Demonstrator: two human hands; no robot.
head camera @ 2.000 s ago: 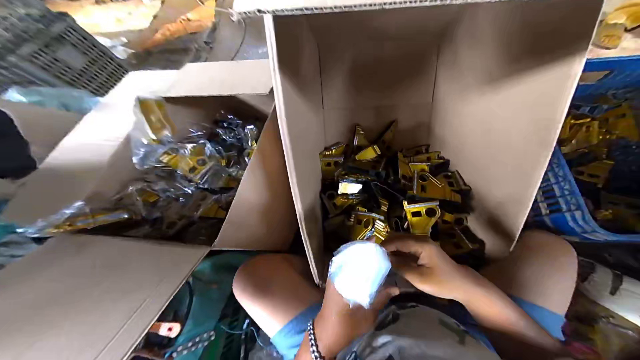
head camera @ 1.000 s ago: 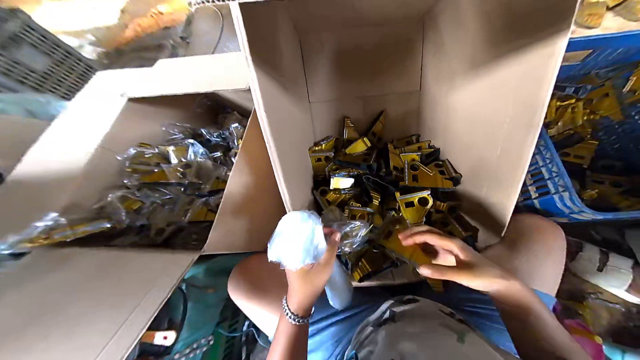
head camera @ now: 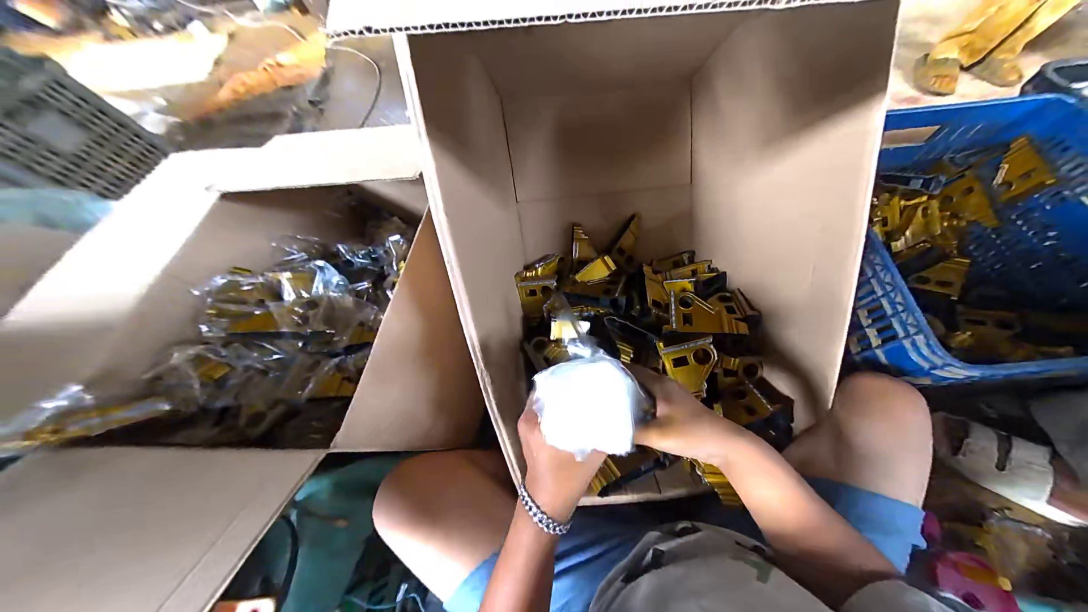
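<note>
My left hand [head camera: 552, 459], a chain bracelet at its wrist, grips a roll of clear plastic film [head camera: 586, 406], its pale round end towards me. Close against the roll's right side is my right hand [head camera: 680, 416]; its fingertips are hidden behind the roll, so what they hold cannot be told. A strand of film rises from the roll's far side. Beyond and below both hands, loose yellow and black metal brackets [head camera: 693, 314] lie heaped in a tall cardboard box [head camera: 765, 170] lying open towards me.
At the left, an open cardboard box [head camera: 399, 374] holds film-wrapped brackets [head camera: 272, 314]. A blue plastic crate [head camera: 909, 327] with more brackets stands at the right. A grey slatted crate [head camera: 68, 127] is at the far left. Another person's foot [head camera: 935, 75] shows at the top right.
My right hand was apart from the roll, fingers spread over the brackets, one second ago; now it is against the roll's right side. My left hand has kept its grip on the roll.
</note>
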